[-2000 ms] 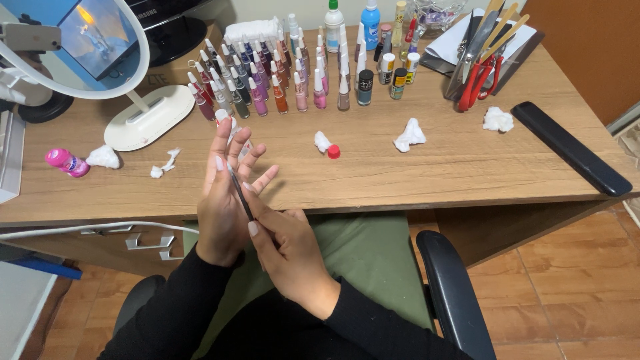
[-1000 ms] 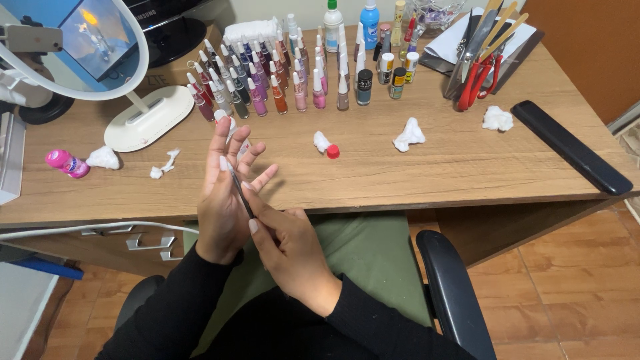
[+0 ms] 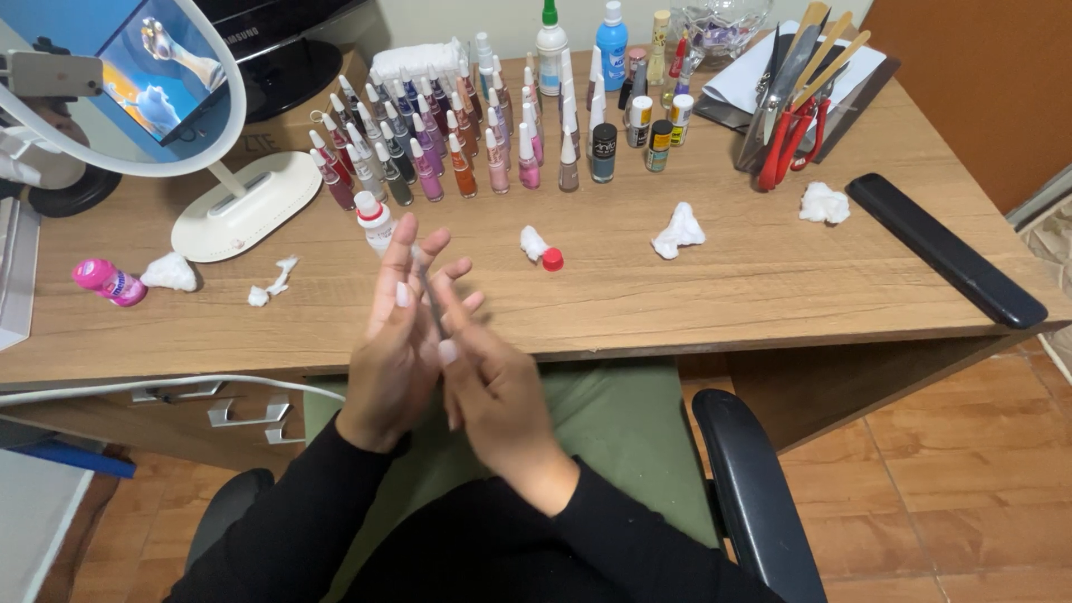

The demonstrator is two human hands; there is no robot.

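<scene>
My left hand (image 3: 398, 343) is raised palm up in front of the desk edge, its fingers apart and slightly curled. My right hand (image 3: 502, 394) grips a thin, dark manicure tool (image 3: 433, 303), whose tip lies against the fingers of my left hand; its exact kind is too blurred to tell. Just behind my left fingertips stands a white bottle with a red ring (image 3: 374, 219). A wad of cotton (image 3: 533, 243) touches a red cap (image 3: 553, 259) to the right of my hands. Rows of nail polish bottles (image 3: 463, 166) stand farther back.
A round mirror on a white base (image 3: 251, 205) and a pink container (image 3: 110, 282) are at left. Cotton pieces (image 3: 679, 230) lie along the wooden desk (image 3: 611, 310). At right are red-handled pliers (image 3: 783, 155), wooden sticks and a long black case (image 3: 946, 251). A chair armrest (image 3: 749, 477) is below.
</scene>
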